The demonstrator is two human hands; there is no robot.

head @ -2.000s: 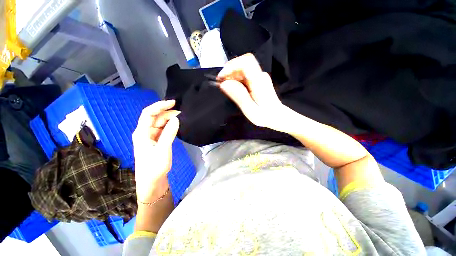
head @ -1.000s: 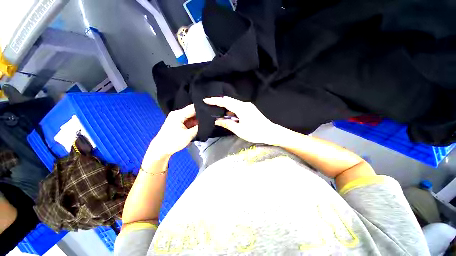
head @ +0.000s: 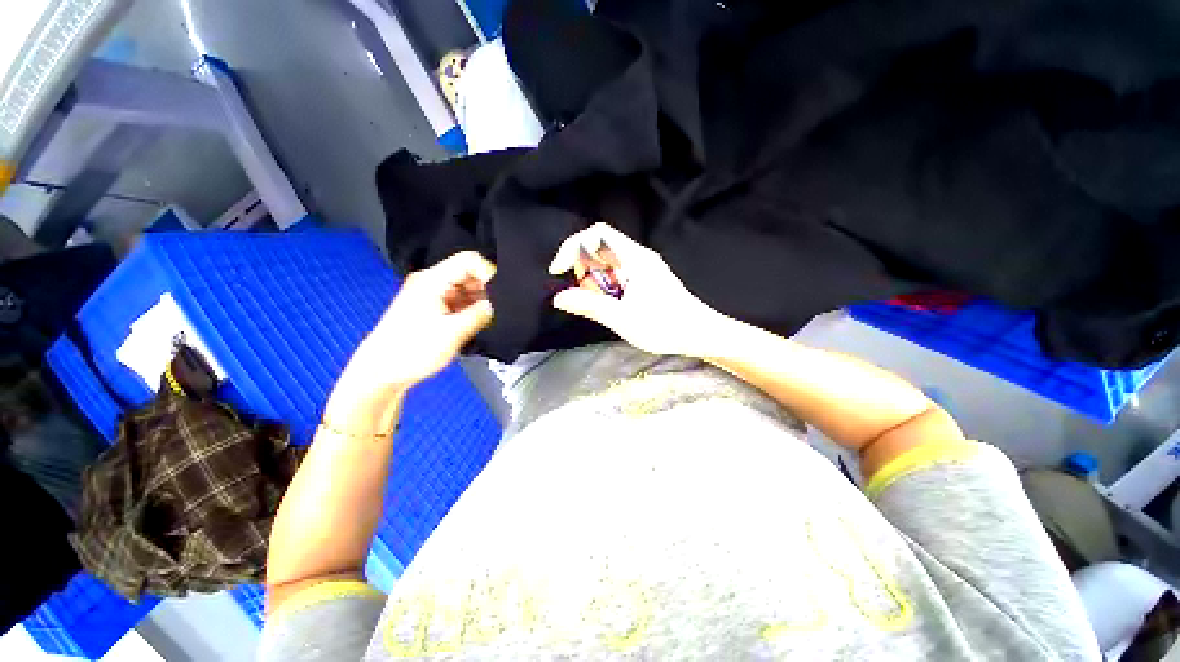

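The black garment (head: 828, 168) spreads from the centre to the upper right, with a folded part in front of my body. My left hand (head: 434, 317) is at the left edge of this fold, fingers curled and thumb slightly apart; whether it grips the cloth is unclear. My right hand (head: 634, 298) is over the fold, fingers curled around a small reddish and silvery tool, likely thread snips (head: 604, 279). The tips of the snips cannot be made out.
A ribbed blue crate (head: 291, 323) with a white label stands at left, a brown plaid garment (head: 188, 491) against it. Another blue crate (head: 1035, 356) with something red is under the black garment at right. Grey machine stand legs (head: 246, 129) are at upper left.
Both hands came down from the raised cloth to the fold near my body. Since one second ago, my left hand moved slightly left, away from my right hand. The view shifted a little.
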